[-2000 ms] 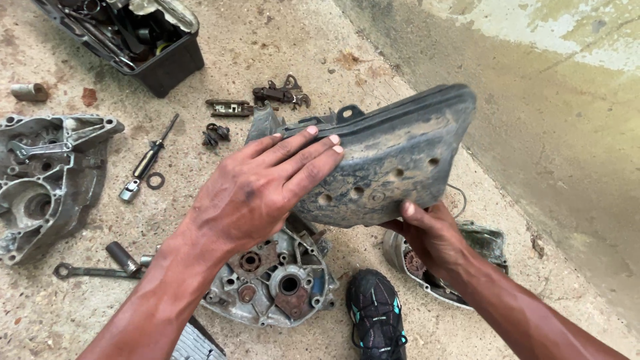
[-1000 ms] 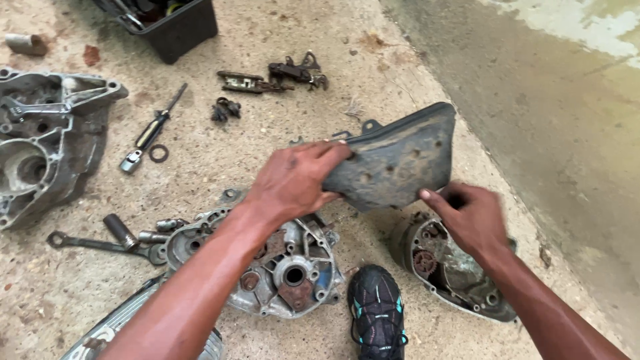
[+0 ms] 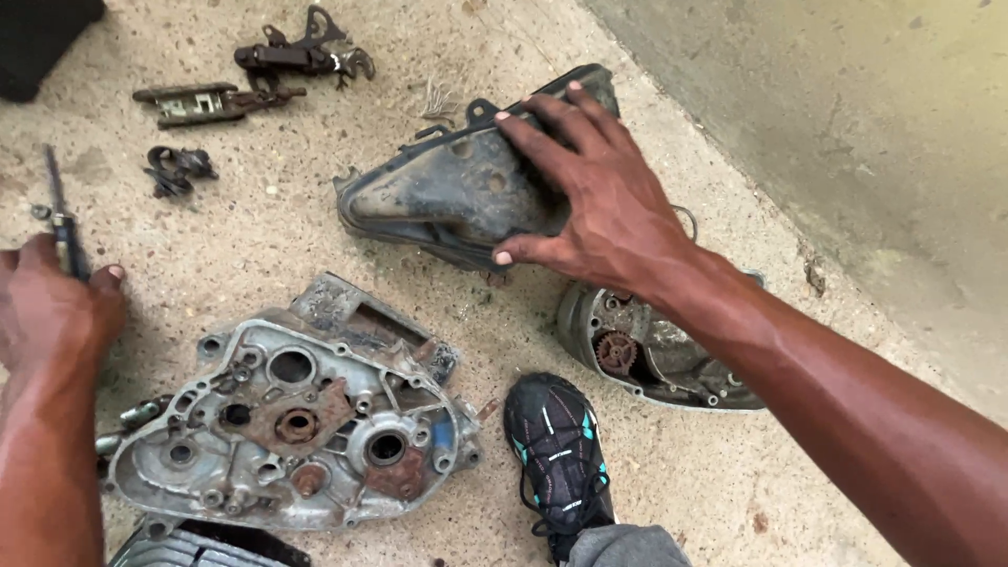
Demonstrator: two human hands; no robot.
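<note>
A dirty black plastic cover [image 3: 465, 185] lies on the concrete floor, right of centre. My right hand [image 3: 602, 189] rests over its right part, fingertips on the top edge and thumb at the lower edge. At the left edge of the view, my left hand [image 3: 59, 303] is at the handle of a screwdriver [image 3: 69, 236], whose shaft points up; whether the fingers are closed round it I cannot tell. Below lies a metal engine crankcase half [image 3: 260, 472] with rusty plates. An engine side cover [image 3: 579, 331] with a rusty gear [image 3: 616, 352] sits partly under my right forearm.
Rusty brackets [image 3: 287, 59], a metal linkage part [image 3: 197, 104] and a small clamp [image 3: 177, 169] lie at the upper left, near a black container [image 3: 43, 39]. A finned metal part [image 3: 189, 551] is at the bottom edge. My shoe [image 3: 555, 449] stands between the castings; a wall [image 3: 850, 118] rises at right.
The black cover, held up by both hands before, is down on the floor. My left hand has left it and moved left to the screwdriver. My right hand is now on top of the cover.
</note>
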